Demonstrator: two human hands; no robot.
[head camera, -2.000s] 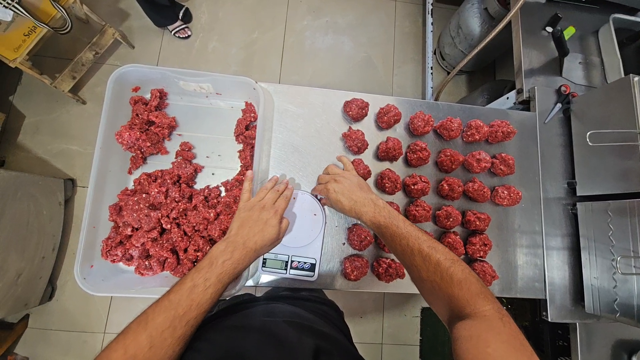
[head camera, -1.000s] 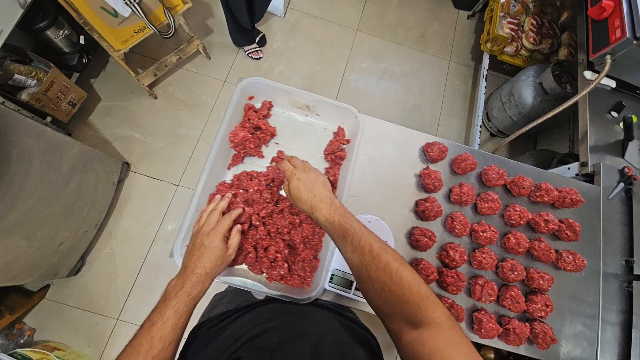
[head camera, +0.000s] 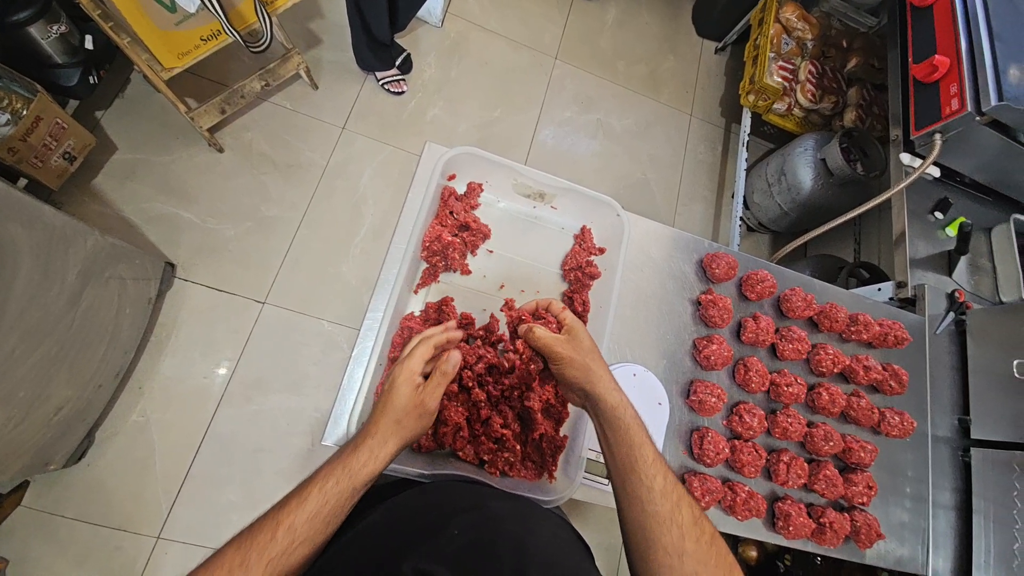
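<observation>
A translucent plastic tub (head camera: 528, 192) holds loose ground meat (head camera: 504, 416), with a large heap near me and smaller clumps at the far left and right. My right hand (head camera: 564, 344) grips a portion of meat at the heap's far right edge, thumb and fingers curled around it. Against the heap's left side rests my left hand (head camera: 420, 380), its fingers together and slightly bent, holding nothing that I can see. A white kitchen scale (head camera: 644, 400) stands right of the tub, partly behind my right forearm. Rows of meat balls (head camera: 788, 386) lie on the steel table (head camera: 656, 264).
Beyond the table are a gas cylinder (head camera: 800, 176) with a hose and a yellow crate (head camera: 756, 64) of packaged bread. Red-handled scissors (head camera: 954, 308) lie at the right. A person's sandaled foot (head camera: 390, 80) and a wooden stepladder (head camera: 248, 88) are at the back.
Two seconds ago both hands were at the scale; they have moved left into the tub. Since one second ago my right hand has closed around some meat. The view has shifted left.
</observation>
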